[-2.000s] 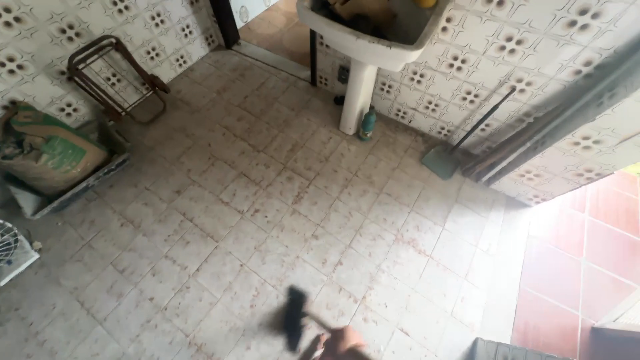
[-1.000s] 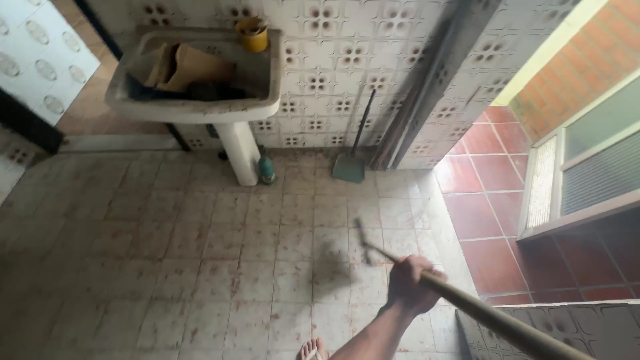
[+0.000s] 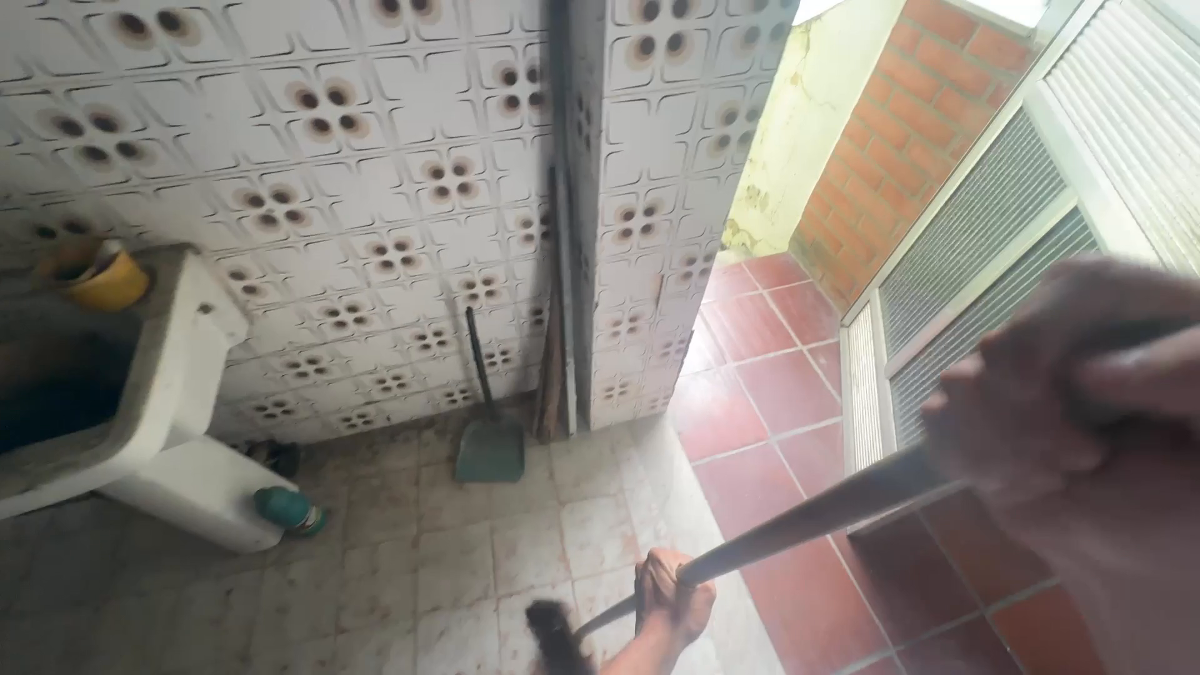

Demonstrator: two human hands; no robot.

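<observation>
My left hand (image 3: 673, 596) is closed around the lower part of a long broom handle (image 3: 806, 514), near the bottom centre. My right hand (image 3: 1059, 403), large and blurred at the right, grips the upper part of the same handle. Below and left of my left hand, the dark bristled broom head (image 3: 555, 637) is over the pale tiled floor (image 3: 469, 581), partly cut off by the bottom edge. Whether the bristles touch the tiles cannot be told. A green long-handled dustpan (image 3: 490, 451) stands on the floor by the wall, its dark handle leaning against the patterned tiles.
At left stands a pedestal sink (image 3: 173, 375) with a yellow container (image 3: 105, 277) on its rim and a green bottle (image 3: 287, 511) beside its foot. Long boards (image 3: 560, 356) lean by the tiled pillar (image 3: 647, 281). Right of it are red floor tiles (image 3: 750, 410) and a white-framed door (image 3: 975, 291).
The view has swung right and closer to the wall. My right hand, not visible in the earlier frames, now shows on the upper handle.
</observation>
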